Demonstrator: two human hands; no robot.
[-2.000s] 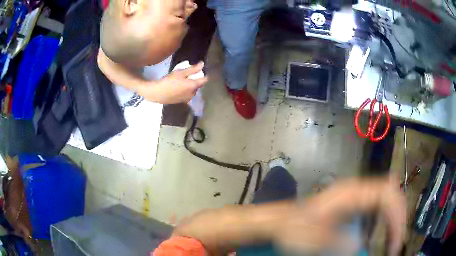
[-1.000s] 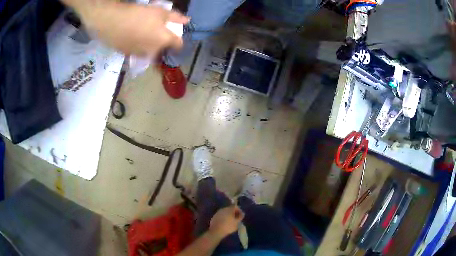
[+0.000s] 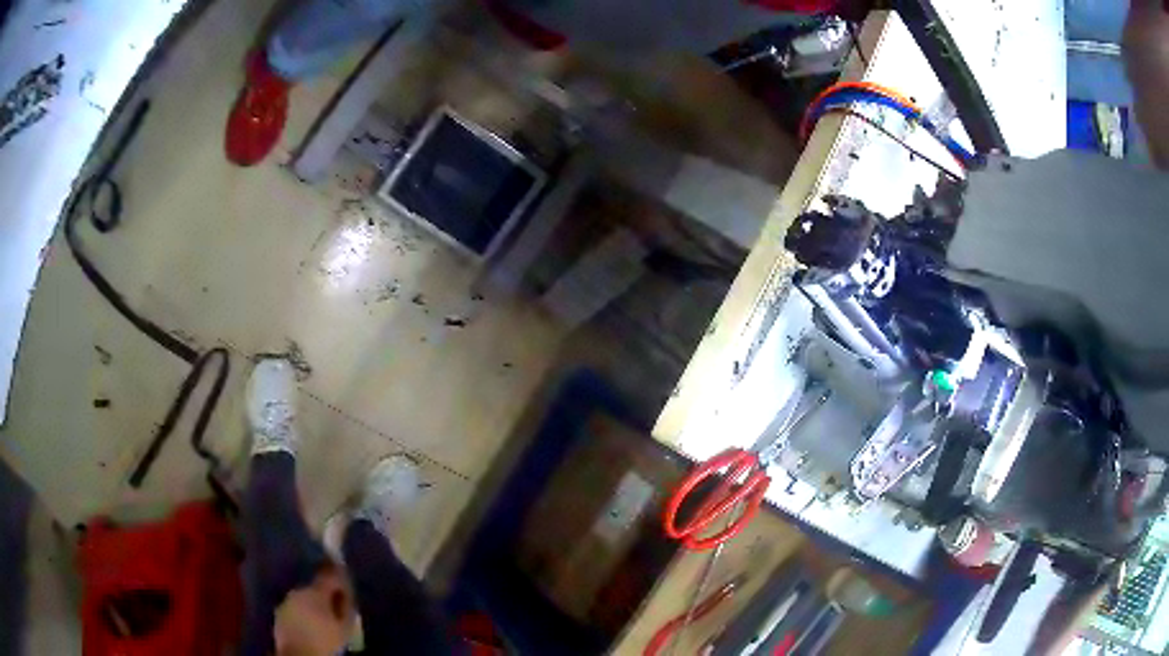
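Observation:
The sewing machine point(image 3: 987, 372) stands at the right, its grey head above dark and bright metal mechanism. Scissors with red loop handles point(image 3: 718, 500) lie at the corner of the pale machine table point(image 3: 724, 352), blades towards the machine. My left hand point(image 3: 317, 615) is low at the bottom edge, over my legs, far from the machine. It is small and blurred, and whether it holds anything cannot be told. My right hand is not in view.
A wooden shelf point(image 3: 667, 602) below the scissors holds a red-handled tool and a tray of slim tools. A foot pedal point(image 3: 464, 183) and dark strap point(image 3: 135, 308) lie on the floor. A red container point(image 3: 160, 577) is lower left. A person's red shoe point(image 3: 257, 115) shows upper left.
The view has swung right, so the machine and table sit further into the picture. The other person's hand with the white piece has left the view. My left hand appears lower and further left.

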